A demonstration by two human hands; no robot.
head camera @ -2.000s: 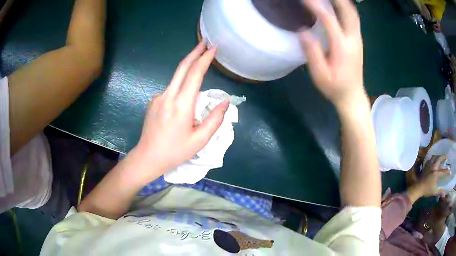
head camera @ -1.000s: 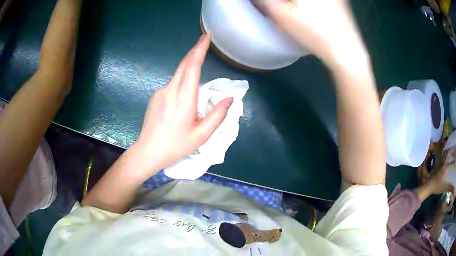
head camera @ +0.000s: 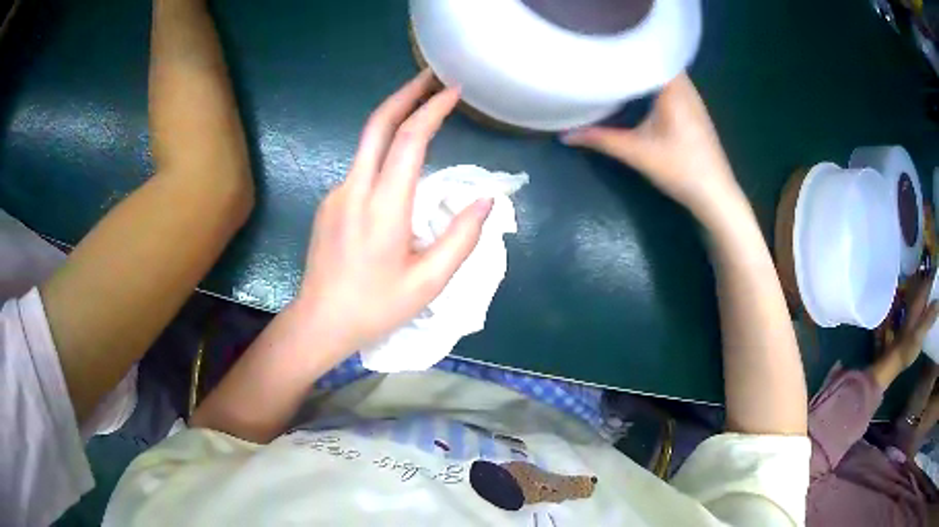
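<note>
A round white unit (head camera: pixel 535 77) with a dark brown disc on top and a thin brown base edge lies at the top, cut off by the frame. My left hand (head camera: pixel 386 226) holds a crumpled white cloth (head camera: pixel 468 283) between thumb and palm, its fingertips touching the unit's left lower side. My right hand (head camera: pixel 669 144) grips the unit's lower right side, thumb at the base edge, the other fingers partly hidden behind it.
Another person's bent arm (head camera: pixel 180 196) rests on the dark green table (head camera: pixel 577 299) at left. An open white shell on a brown base (head camera: pixel 844 245) and a white unit with a dark disc (head camera: pixel 907 206) stand at right, near another person's hand (head camera: pixel 908 327).
My right hand has moved from the unit's top to its lower right side, uncovering the dark disc. My left hand keeps the cloth. The neighbour's arm at left has shifted right in view.
</note>
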